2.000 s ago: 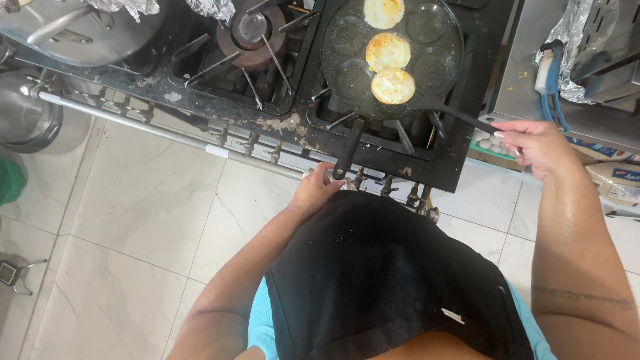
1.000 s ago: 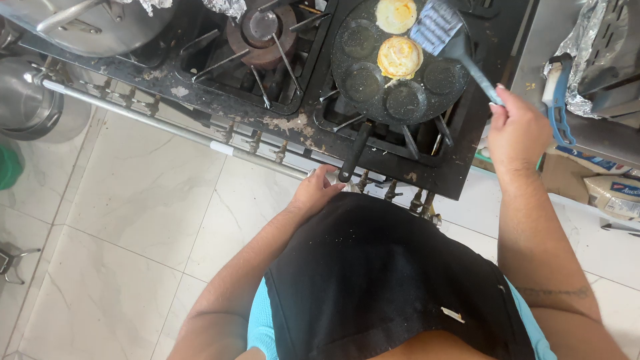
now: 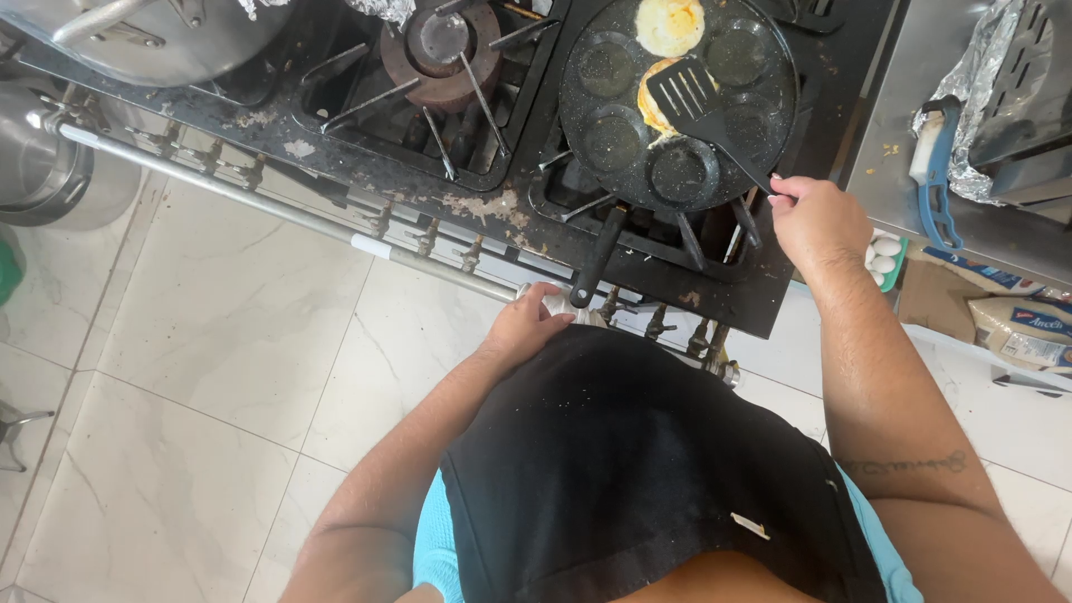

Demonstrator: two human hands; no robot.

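Note:
My right hand (image 3: 816,219) grips the handle of a black slotted spatula (image 3: 691,96). The spatula's blade lies over a fried egg (image 3: 651,105) near the centre of a dark speckled multi-well pan (image 3: 610,151). Another fried egg (image 3: 670,25) sits in the well above it, at the frame's top. Several other wells hold no egg. The pan rests on the right burner, its black handle (image 3: 599,255) pointing toward me. At the stove's front rail, beside the end of that handle, my left hand (image 3: 529,322) is closed around something whitish, perhaps a cloth on the rail.
A large metal pot (image 3: 159,50) stands on the stove's left, near a burner (image 3: 440,50) with metal supports. Along the stove front run a rail (image 3: 251,197) and gas knobs. On the right are a steel counter (image 3: 888,142), a blue-handled utensil (image 3: 938,180), crumpled foil and eggs (image 3: 883,255).
The lowest of three eggs seen earlier no longer shows in its well. My right hand now has a spatula, which has come down onto the middle egg. My left hand has stayed at the rail.

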